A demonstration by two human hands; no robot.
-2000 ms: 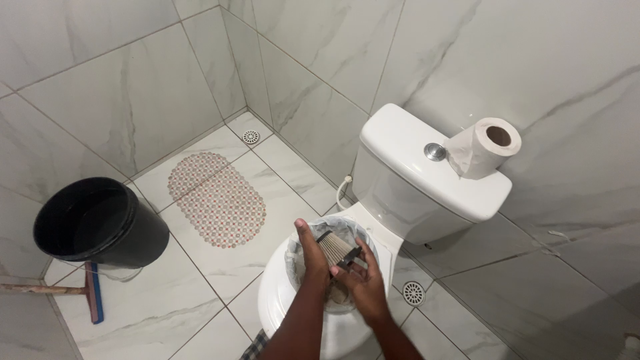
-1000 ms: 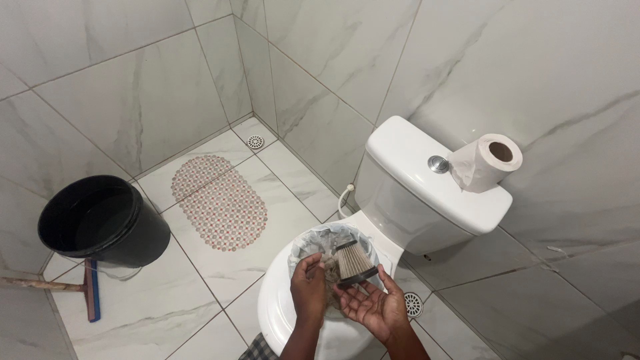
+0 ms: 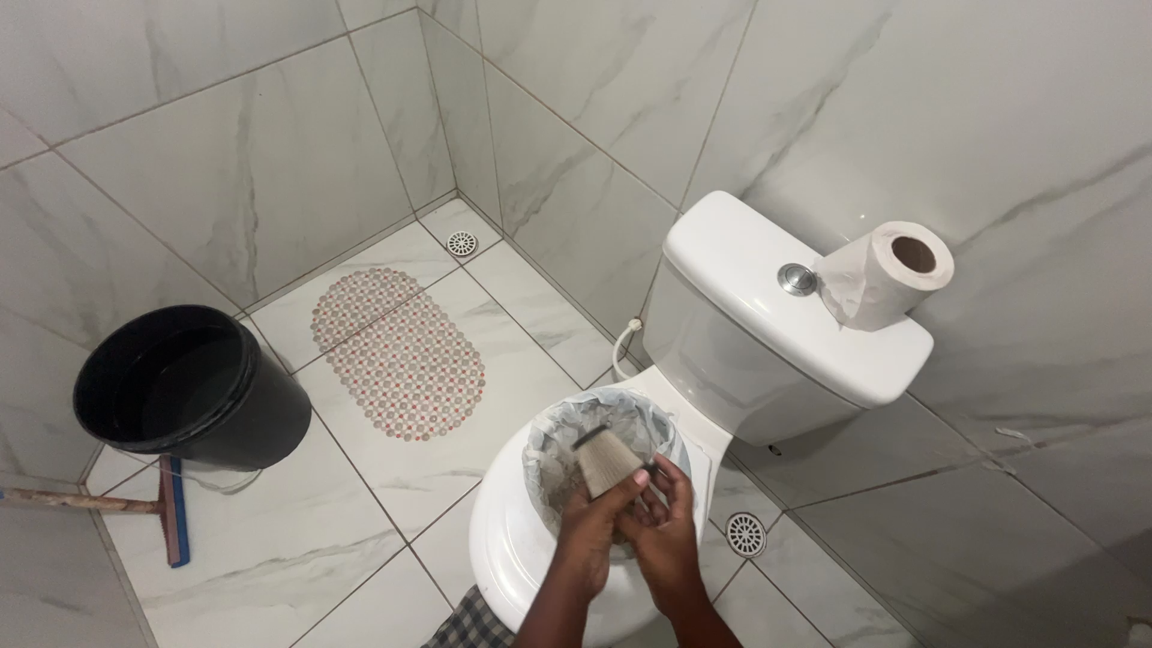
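Note:
A pleated, cone-shaped filter (image 3: pixel 608 461) with dark end rims is held over a waste bin lined with a pale plastic bag (image 3: pixel 553 418). The bin rests on the closed lid of a white toilet (image 3: pixel 504 549). My left hand (image 3: pixel 594 531) has its thumb and fingers on the filter's lower end. My right hand (image 3: pixel 664 531) is at the same end from the right, fingers curled around its dark rim. The two hands touch or nearly touch. Greyish matter shows inside the bag, partly hidden by the hands and filter.
A toilet paper roll (image 3: pixel 886 274) lies on the cistern lid (image 3: pixel 765 288). To the left stand a black bucket (image 3: pixel 270 405) and a floor squeegee (image 3: pixel 174 513). An oval bath mat (image 3: pixel 400 355), floor drains (image 3: pixel 462 243) and a checked cloth (image 3: pixel 472 621) are on or near the tiled floor.
My left hand has come back onto the filter, from beside it one second ago. My right hand, palm up then, is now curled at the filter's lower end.

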